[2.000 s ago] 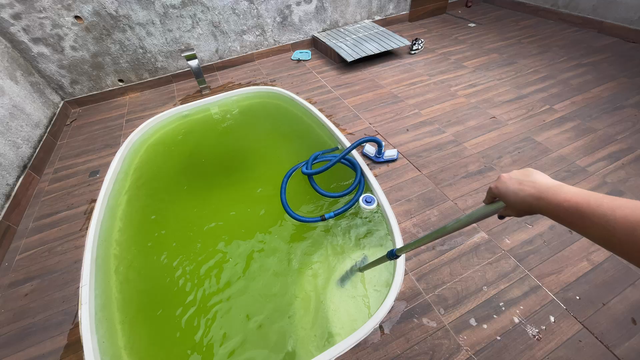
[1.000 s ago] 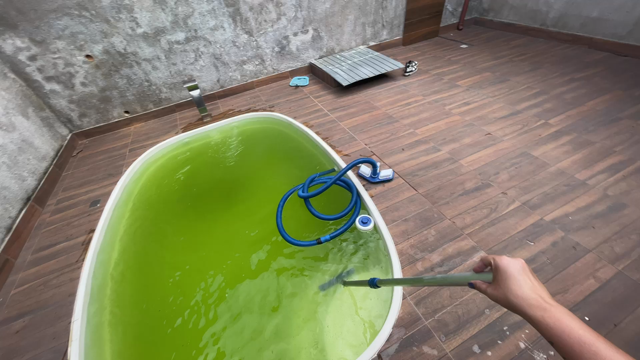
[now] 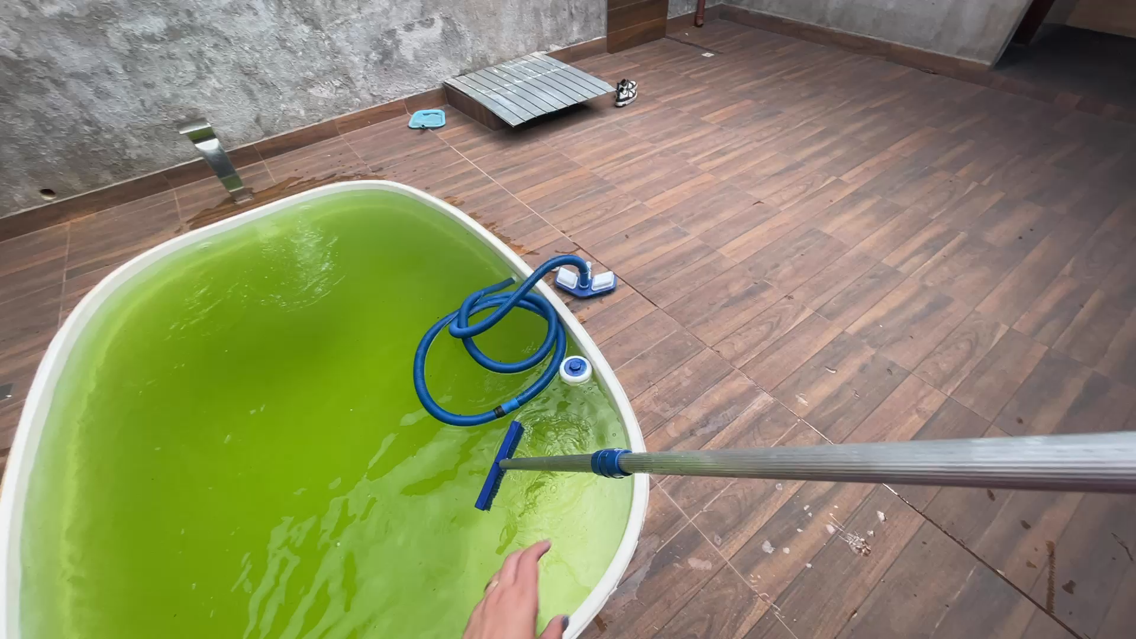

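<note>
My left hand (image 3: 513, 593) reaches in at the bottom over the green water, holding nothing, its thumb apart from the fingers. Above it, a blue pool brush head (image 3: 500, 466) shows at the end of a telescopic metal pole (image 3: 852, 461) with a blue locking collar (image 3: 610, 462). The pole crosses the white pool rim (image 3: 641, 497) and runs out of the right edge; my right hand is out of view. A coiled blue hose (image 3: 426, 382) lies in the pool beyond the brush, beside a white and blue float (image 3: 575, 369).
A blue and white vacuum head (image 3: 586, 281) rests on the brown plank-patterned tiles beside the rim. Farther back are a metal spout (image 3: 216, 158), a light-blue item (image 3: 427, 119), a slatted metal cover (image 3: 531, 87) and a shoe (image 3: 626, 92), near the concrete wall (image 3: 293, 62).
The brush head, under the water before, now shows plainly in blue. My right hand, earlier on the pole, has left the view. My left hand has come in at the bottom.
</note>
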